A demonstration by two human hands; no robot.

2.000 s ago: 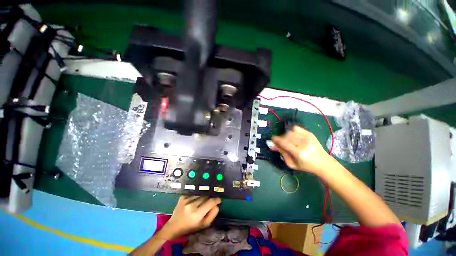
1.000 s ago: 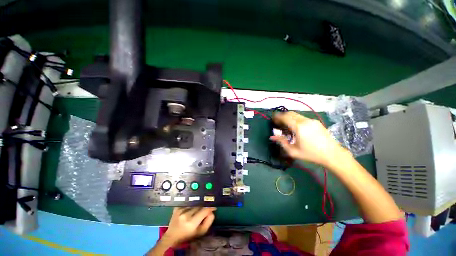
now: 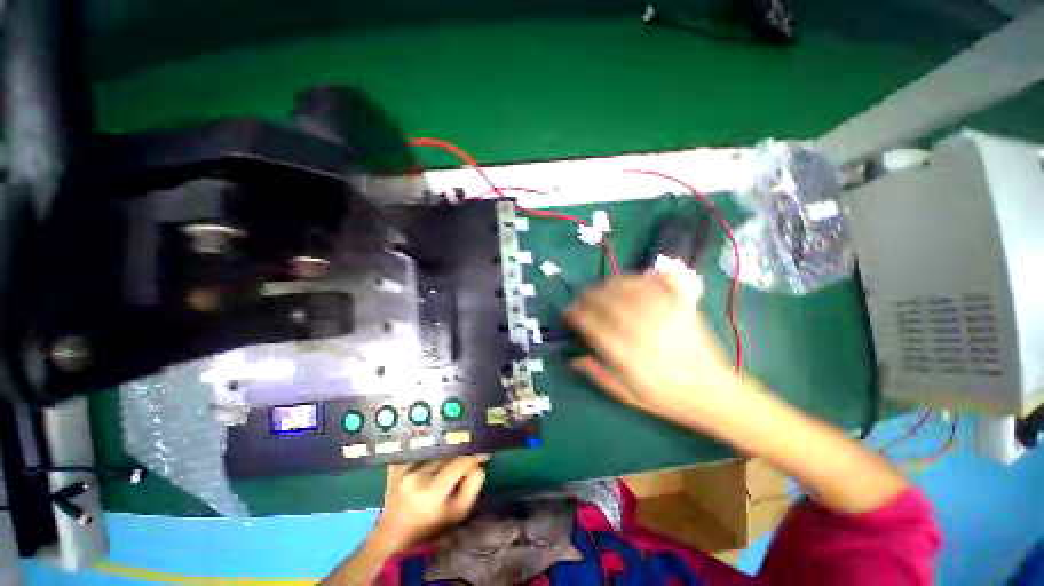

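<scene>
The black test fixture [image 3: 458, 252] lies on the bench, its display [image 3: 295, 419] lit and its round buttons [image 3: 420, 413] green. My right hand [image 3: 647, 343] is right of the side connectors [image 3: 524, 309], palm down, over thin black leads; whether it grips a lead cannot be told. A black power adapter [image 3: 680, 235] with a white label lies just beyond this hand. My left hand [image 3: 429, 492] rests at the fixture's front edge, fingers curled, partly under the edge; its grip is hidden. The toggle clamp [image 3: 195, 252] looms blurred over the fixture's left side.
A bubble bag [image 3: 183, 435] lies left of the fixture. Bagged units [image 3: 801, 223] lie at the back right, beside a cream metal box [image 3: 944, 275]. Red test wires [image 3: 733, 275] loop over the bench near a small white connector [image 3: 593, 228]. A cardboard box [image 3: 698, 504] stands below the front edge.
The view has shifted, moving the fixture left in the picture. My right hand has moved from the adapter toward the side connectors, leaving the adapter lying on the bench. My left hand stays at the front edge.
</scene>
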